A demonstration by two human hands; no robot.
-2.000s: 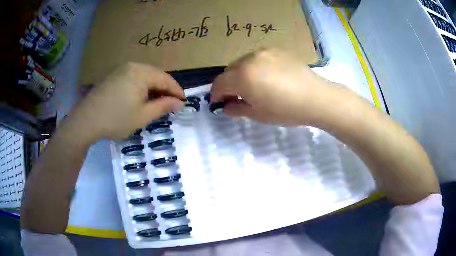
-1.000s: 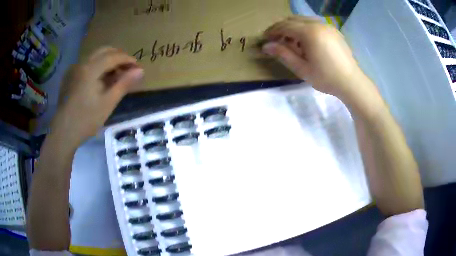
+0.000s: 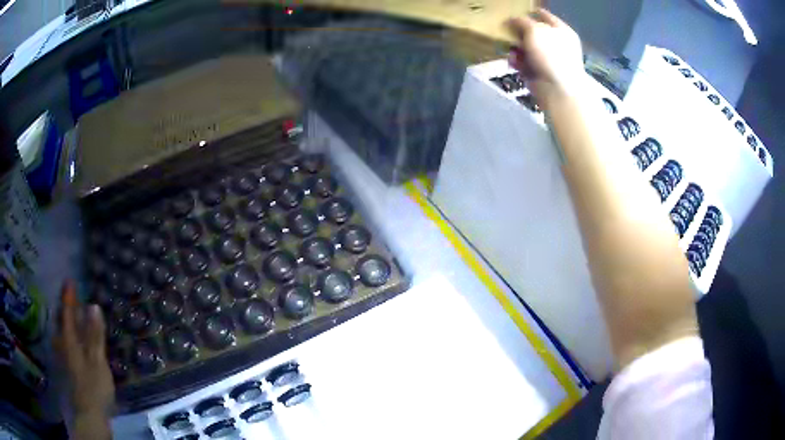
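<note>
My right hand grips the edge of a brown cardboard sheet, raised at the top and partly cut off. My left hand is blurred at the left edge, beside a dark stack, fingers apart; nothing shows in it. Rows of round black-rimmed parts lie face-up on a brown layer of that stack. The slotted white tray is nearest me, overexposed and cut off at the bottom. Several black-rimmed parts stand on edge at its left end.
Tall white stacked trays with round parts on top stand at the right. A second cardboard-topped stack is behind. A blurred grey bumpy stack lies beyond the work. Yellow tape runs beside the white stack. Something blue is far left.
The cardboard sheet has come off the stack and moved up in my right hand, exposing round parts. My left hand is lower at the left. The view has shifted; the white tray appears lower.
</note>
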